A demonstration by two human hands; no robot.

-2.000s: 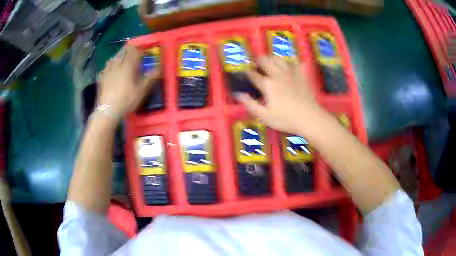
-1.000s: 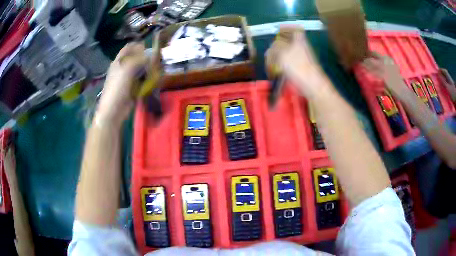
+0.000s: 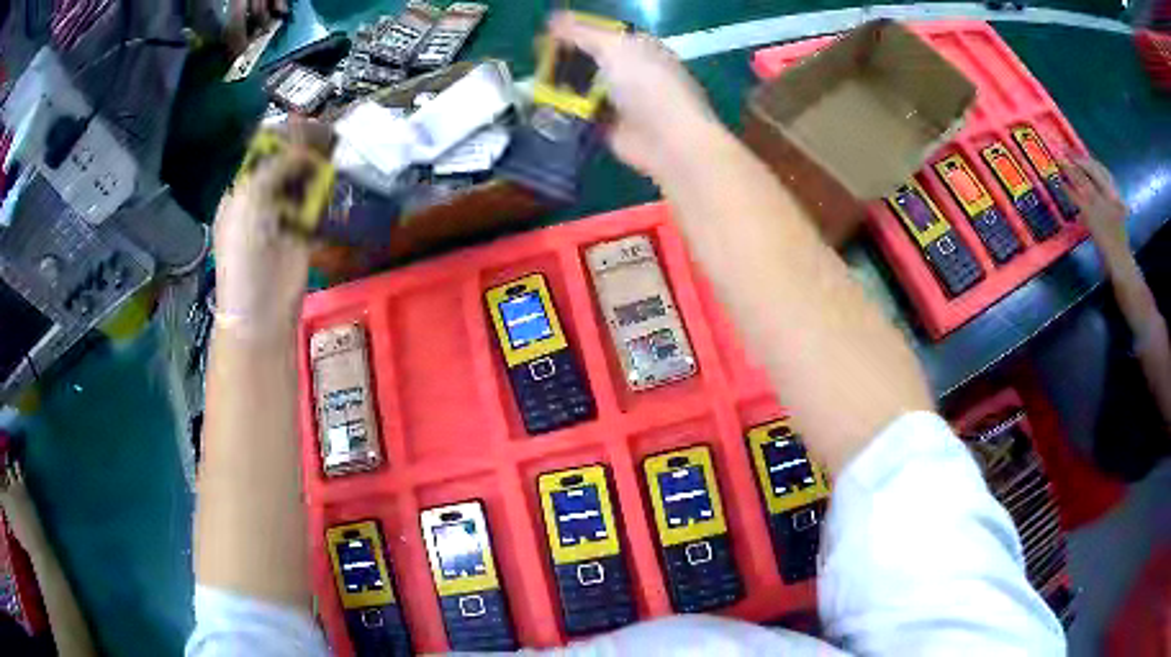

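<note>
My left hand (image 3: 261,250) holds a yellow-and-black keypad phone (image 3: 303,187) at the carton's left end. My right hand (image 3: 642,100) holds another keypad phone (image 3: 565,80) over the carton's right end. Both are blurred. The carton (image 3: 443,226) holds white battery-like blocks (image 3: 424,128). In the red tray (image 3: 443,477) below, the back row has a face-down phone (image 3: 344,398) at far left, a bare pocket, a lit phone (image 3: 537,349) and another face-down phone (image 3: 640,312). My right forearm partly hides the pockets right of it. Several face-up phones (image 3: 584,546) fill the front row.
An open, empty brown box (image 3: 863,118) stands at right beside a second red tray (image 3: 957,306) with phones. Another person's hand (image 3: 1094,199) is at that tray. Loose dark packs (image 3: 372,54) lie behind the carton. A grey-white instrument (image 3: 96,154) is at left. Stacked handsets (image 3: 1027,494) sit lower right.
Both hands have moved to the carton with phones. Face-down phones now lie in the first and fourth back-row pockets. The second pocket's phone is gone. The brown box at right has come down onto the tray's edge.
</note>
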